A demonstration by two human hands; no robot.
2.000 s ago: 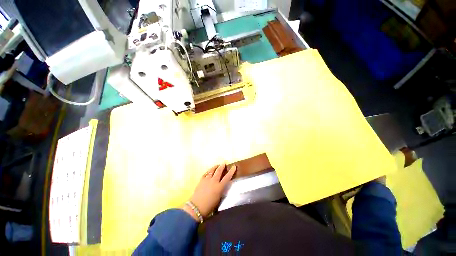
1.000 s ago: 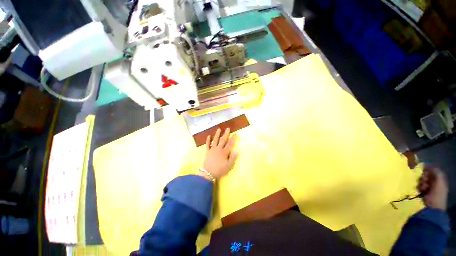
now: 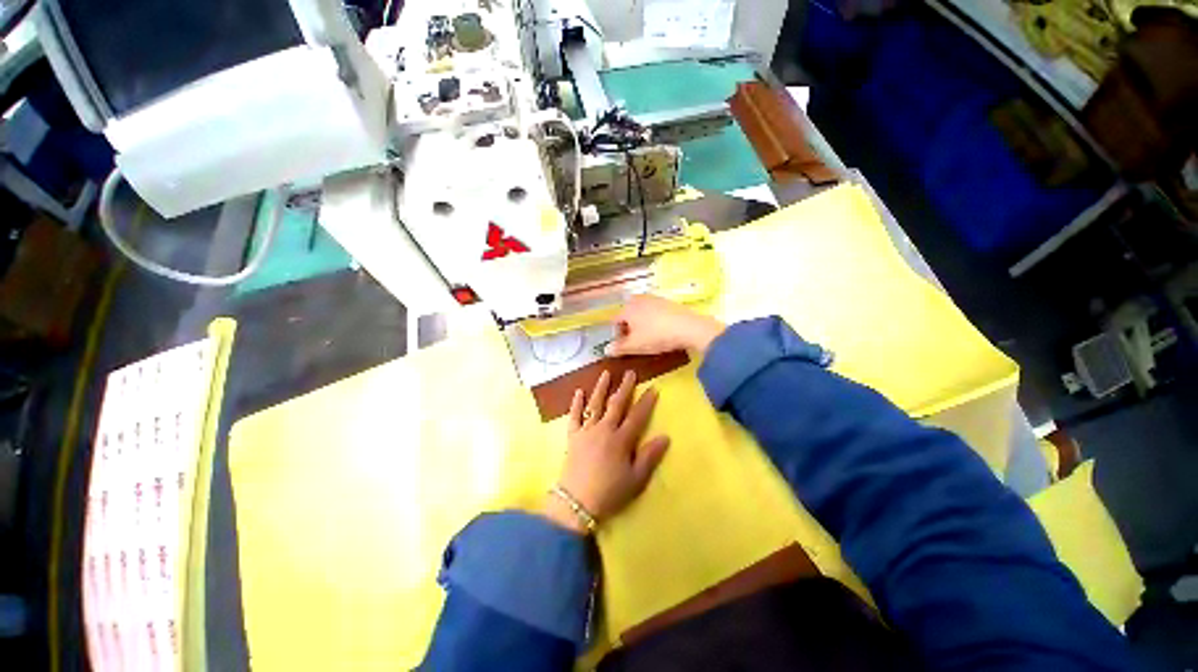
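Observation:
A large yellow panel (image 3: 355, 460) lies across the table. A brown strip (image 3: 558, 393) sits on it below the machine needle area, beside a white area with a drawn curve (image 3: 558, 347). My left hand (image 3: 612, 449) lies flat with fingers spread, fingertips on the strip's lower edge. My right hand (image 3: 661, 326) reaches in from the right, fingertips pinched over the white area; a tiny dark thing shows there, too small to name. A second brown strip (image 3: 723, 591) lies near my body, partly hidden by my apron.
The sewing head (image 3: 480, 223) and yellow-edged clamp frame (image 3: 591, 313) stand just behind my hands. A control screen (image 3: 184, 53) is upper left, a printed sheet (image 3: 138, 512) left. Brown strips (image 3: 778, 131) lie on the green surface. More yellow material (image 3: 1090, 538) hangs at right.
My right hand, earlier at the far right with a thin dark tool, has come to the white area by the strip. My left hand stays at the strip. The panel has come away from the clamp frame.

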